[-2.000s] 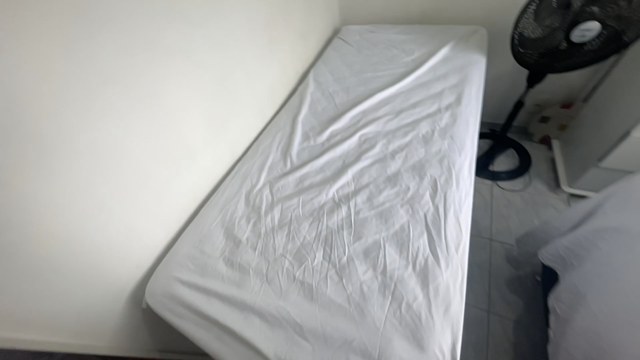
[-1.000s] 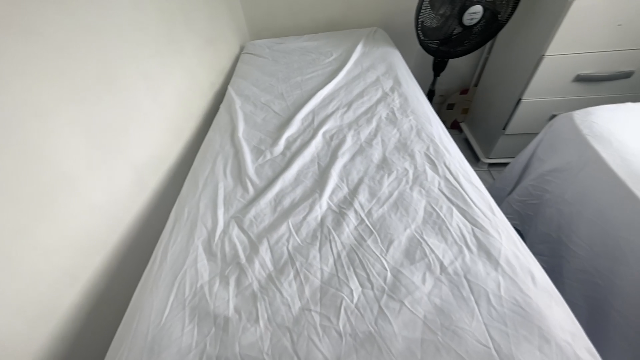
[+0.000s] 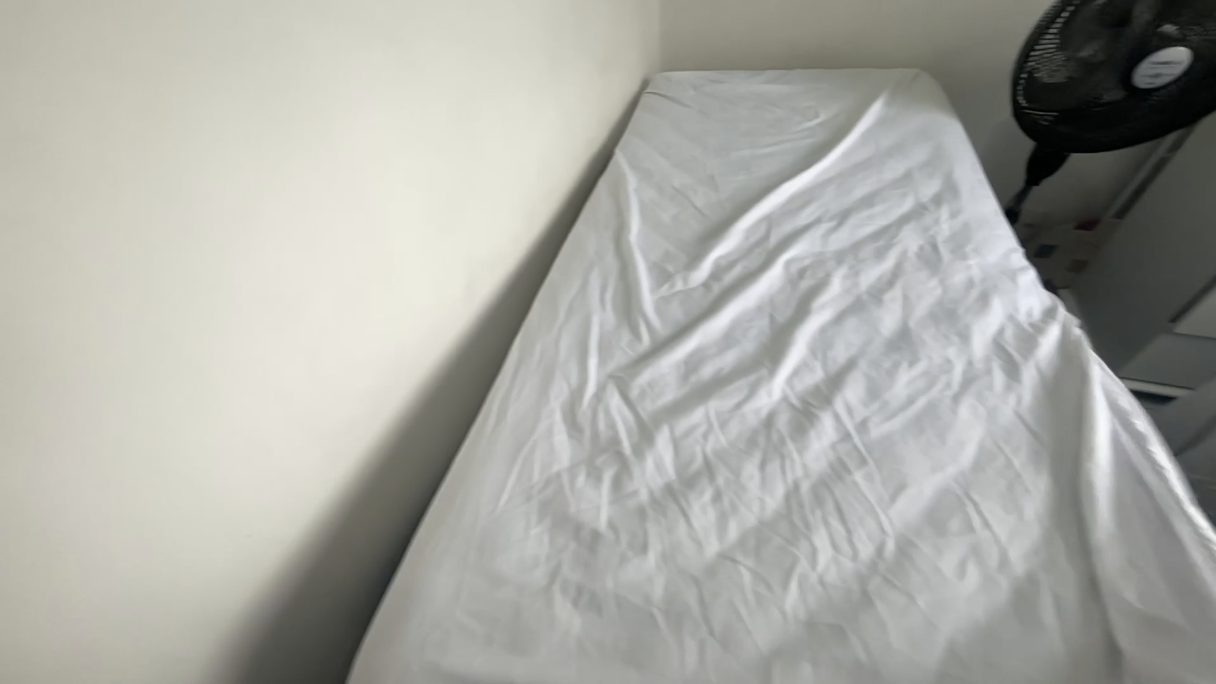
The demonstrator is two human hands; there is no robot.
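Observation:
A white fitted sheet [image 3: 760, 399] covers a narrow mattress that runs from the bottom of the head view to the far wall. Long diagonal folds cross its far half, and many small wrinkles mark the near half. Along the right side the fabric is pulled outward and raised, with its edge hanging toward the lower right corner. Neither my left hand nor my right hand is in view, so what they hold or touch is hidden.
A plain pale wall [image 3: 285, 285] runs along the left of the mattress, with a dark narrow gap between. At the upper right stands a black pedestal fan [image 3: 1102, 85]. Beside it is a pale drawer unit [image 3: 1149, 256], partly cut off by the frame.
The right side of the sheet, which lay along the mattress edge a second ago, is now lifted and stretched out to the right. The view has shifted too.

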